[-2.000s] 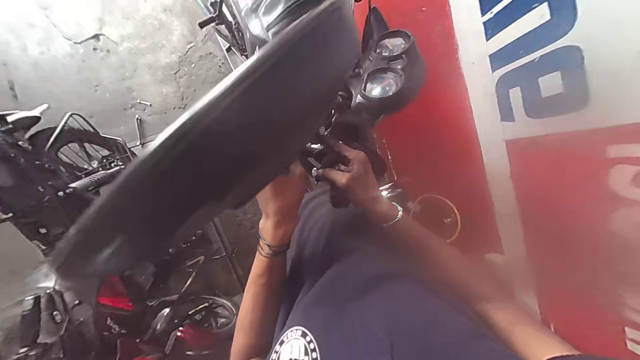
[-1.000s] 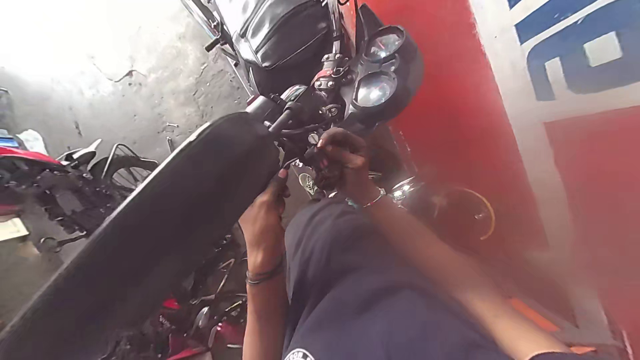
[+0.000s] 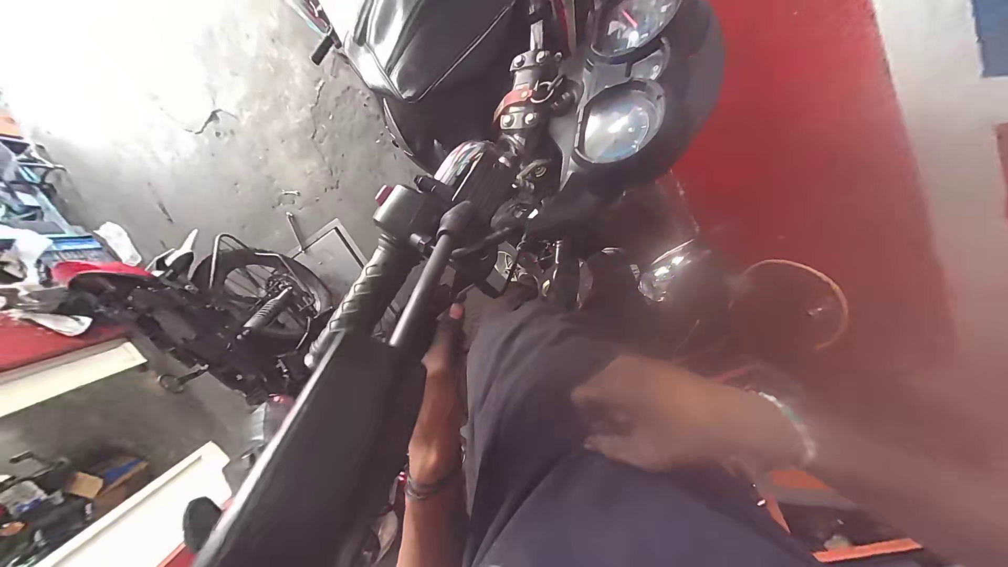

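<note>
A motorcycle's handlebar grip [image 3: 366,295] and its brake lever [image 3: 425,287] point down and left, with a switch housing [image 3: 405,211] above them. The round gauges [image 3: 622,122] lie to the right of the handlebar clamps [image 3: 526,98]. My left hand [image 3: 445,339] is below the lever, its thumb up; most of its fingers are hidden behind dark parts, so its hold cannot be made out. My right hand [image 3: 654,409] is blurred and hangs over my dark shirt, fingers curled, apart from the motorcycle; whether it holds something cannot be told.
A long black panel, likely a mirror back [image 3: 315,465], crosses the lower left. Another motorcycle [image 3: 189,315] stands by the grey wall [image 3: 260,118]. A red-painted surface [image 3: 803,157] is at the right. A cardboard box [image 3: 118,480] with parts is at lower left.
My right hand has moved away from the parts below the gauges, back over my shirt. The view has shifted, and the grip and lever, covered earlier by the black panel, now show.
</note>
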